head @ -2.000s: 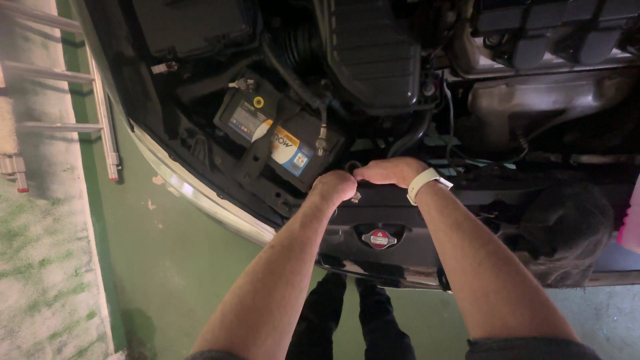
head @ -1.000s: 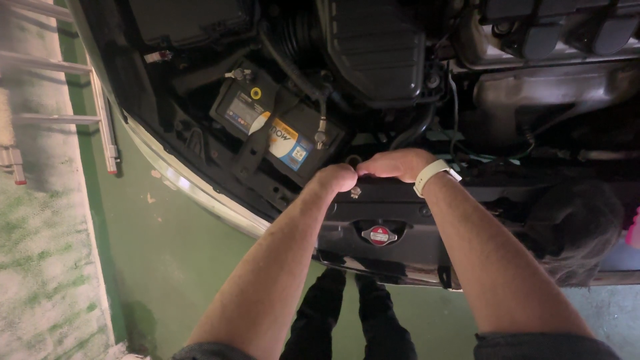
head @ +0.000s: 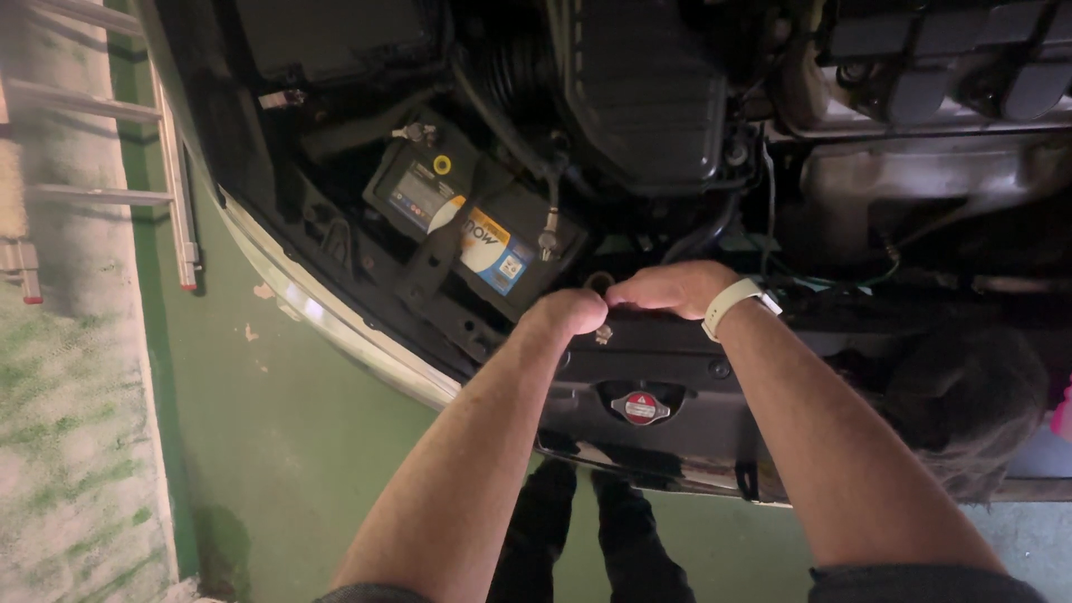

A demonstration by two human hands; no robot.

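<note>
In an open car engine bay, my left hand [head: 568,313] and my right hand [head: 670,287] meet fingertip to fingertip, just behind the front panel. The fingertips point down and are mostly hidden, so what they hold cannot be told. Beside them is a small round opening or ring [head: 599,282], and a small metal fitting [head: 603,334] lies just below. Left of my hands sits a car battery [head: 490,243] under a black hold-down bracket [head: 444,249]. A cable clamp [head: 548,239] is on its nearer terminal. The radiator cap [head: 641,408], red and silver, is in front of my hands.
A black plastic engine air box [head: 649,92] stands beyond my hands, with a metal heat shield [head: 913,180] to its right. The car's front edge [head: 335,335] curves along the left. An aluminium ladder [head: 176,180] is at the far left; a dark hairy or furry mass [head: 963,402] is at right.
</note>
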